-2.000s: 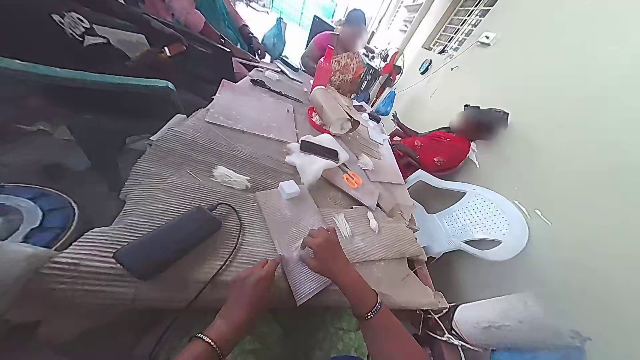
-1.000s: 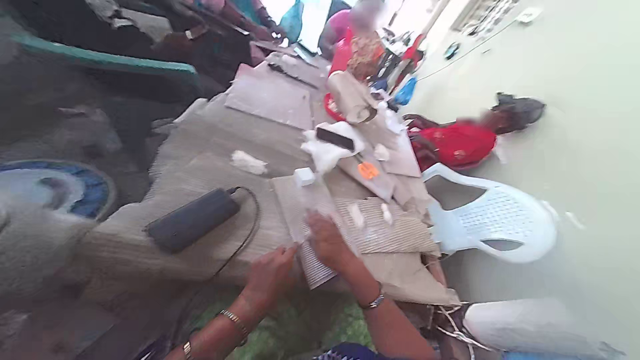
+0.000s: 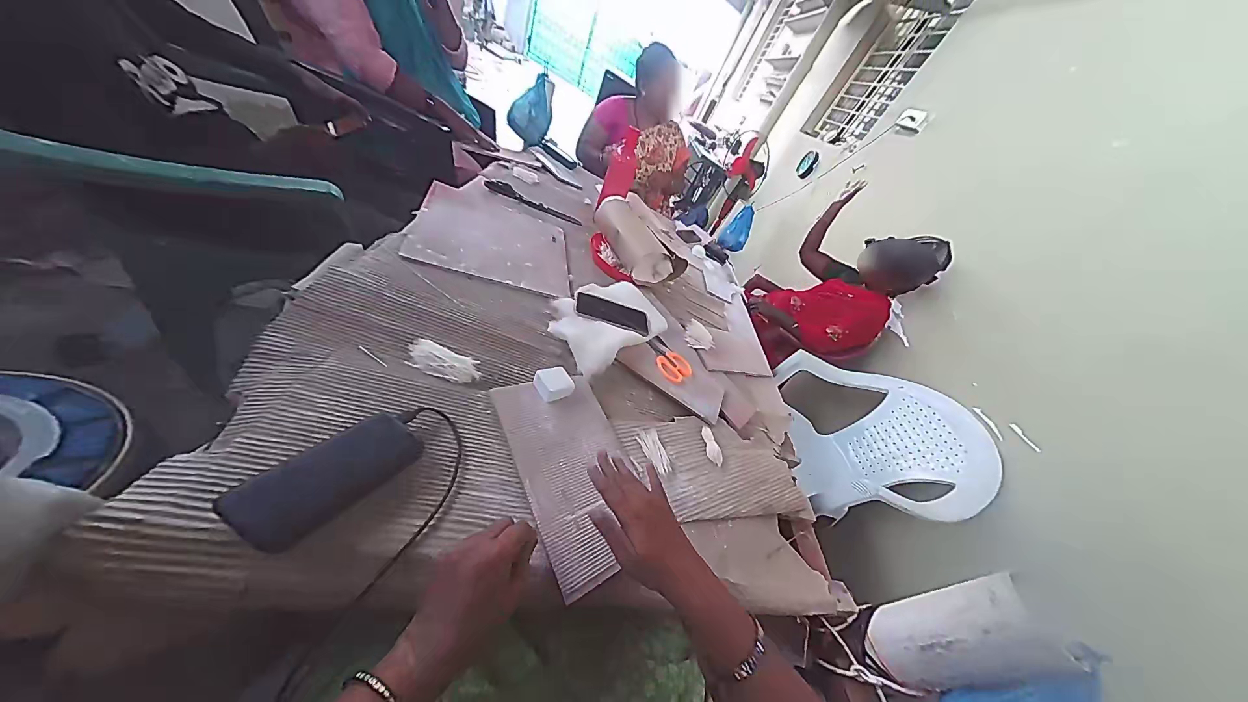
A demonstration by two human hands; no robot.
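My right hand [image 3: 639, 522] rests with its fingers spread over the near right edge of a flat board [image 3: 556, 439]. At the board's near left edge is my left hand [image 3: 478, 575], its fingers curled; whether it pinches something small cannot be made out. A small white block [image 3: 554, 384] sits on the board's far end. Thin white strands [image 3: 653, 451] lie just beyond my right hand, beside a small white tied bundle [image 3: 712, 446]. Another bunch of white strands [image 3: 442, 361] is on the corrugated cardboard [image 3: 390, 312] to the left.
A dark oblong case or device [image 3: 322, 478] with a cable lies left. Farther back are orange-handled scissors [image 3: 673, 363], a phone [image 3: 611, 311] on white cloth and a larger board [image 3: 487, 239]. A white plastic chair [image 3: 907, 444] stands right. Several people sit around the table.
My right hand's fingers have spread out, where they were bent over the board two seconds ago. The person in red at the right has raised an arm.
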